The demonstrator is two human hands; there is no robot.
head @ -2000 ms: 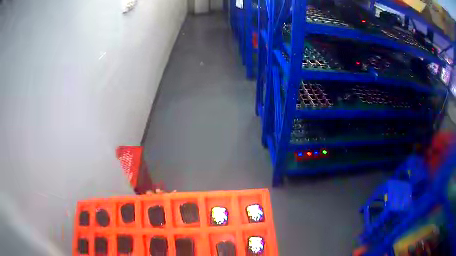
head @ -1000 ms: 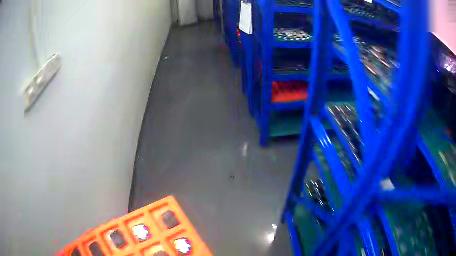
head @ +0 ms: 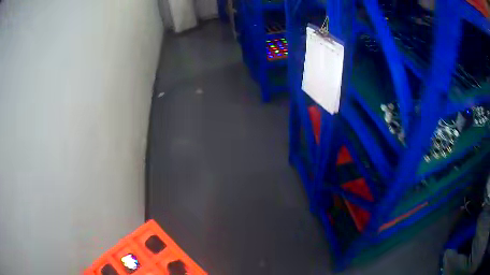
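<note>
An orange-red blister tray [head: 144, 233] juts into the bottom left of the head view, cut off by the lower edge and tilted, with a corner pointing up. Its square pockets hold dark smartwatch bodies [head: 156, 244]; one unit [head: 130, 261] has a bright glowing face. Neither of my hands is in the picture, so any grip on the tray is hidden below the edge.
A pale wall [head: 70, 118] runs along the left. A grey floor [head: 225, 177] leads ahead. Blue racks [head: 438, 80] stand close on the right, with a hanging clipboard [head: 323, 70], white cables [head: 443, 139] and orange-red trays [head: 357, 201]. Grey fabric [head: 482, 241] shows at the lower right edge.
The view has moved forward along the aisle, and the clipboard and rack are nearer. Less of the tray shows, now low at the left. The wall strip seen earlier is out of view.
</note>
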